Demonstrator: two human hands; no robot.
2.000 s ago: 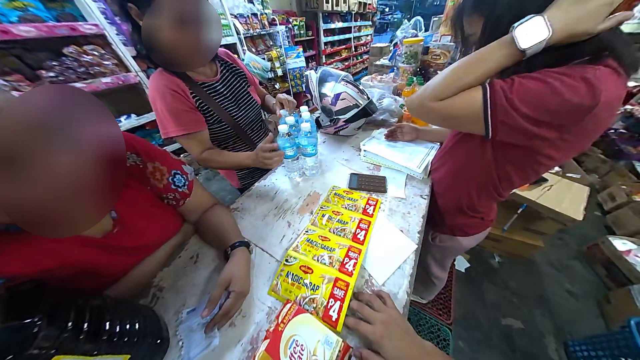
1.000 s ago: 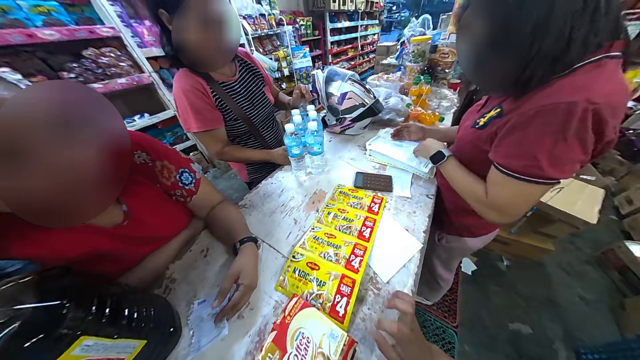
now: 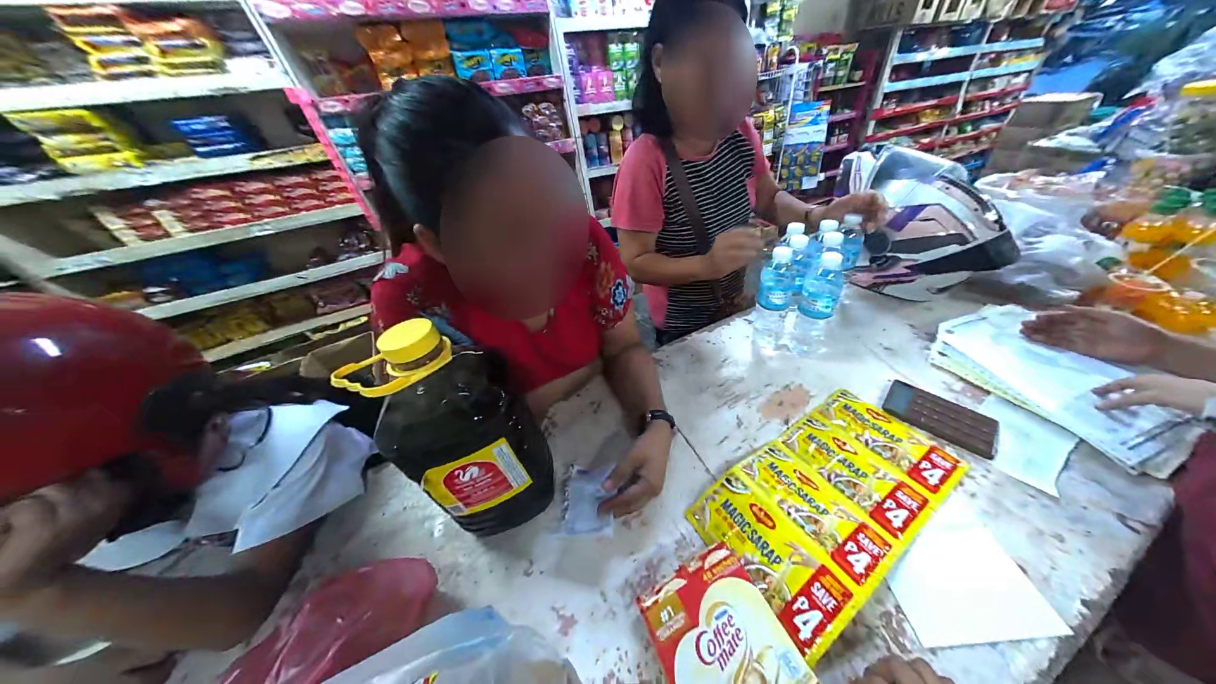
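Note:
Only a small part of my right hand [image 3: 898, 671] shows at the bottom edge; its fingers are largely cut off. It is near the red and cream Coffee-mate box [image 3: 719, 622] and a strip of yellow Maggi Magic Sarap packets [image 3: 822, 508], which lies diagonally on the worn white table. White paper [image 3: 974, 579] lies right of the strip. Beyond the packets is a dark phone or calculator [image 3: 940, 418]. My left hand is out of view. A large jug of dark liquid with a yellow cap [image 3: 465, 451] stands left of a seated person's hand [image 3: 638, 475] on a crumpled paper [image 3: 586, 499].
Several water bottles [image 3: 822, 290] stand by a motorcycle helmet [image 3: 936, 214]. Another person's hands rest on stacked papers [image 3: 1073, 380] at right. A person in a red helmet [image 3: 90, 389] is at left. Plastic bags [image 3: 456, 651] lie at the near edge, and stocked shelves [image 3: 190, 176] line the back.
The view has swung left. My right hand, plainly visible beside the packets earlier, now barely shows at the bottom. The standing person's hand at the bottles has risen above them.

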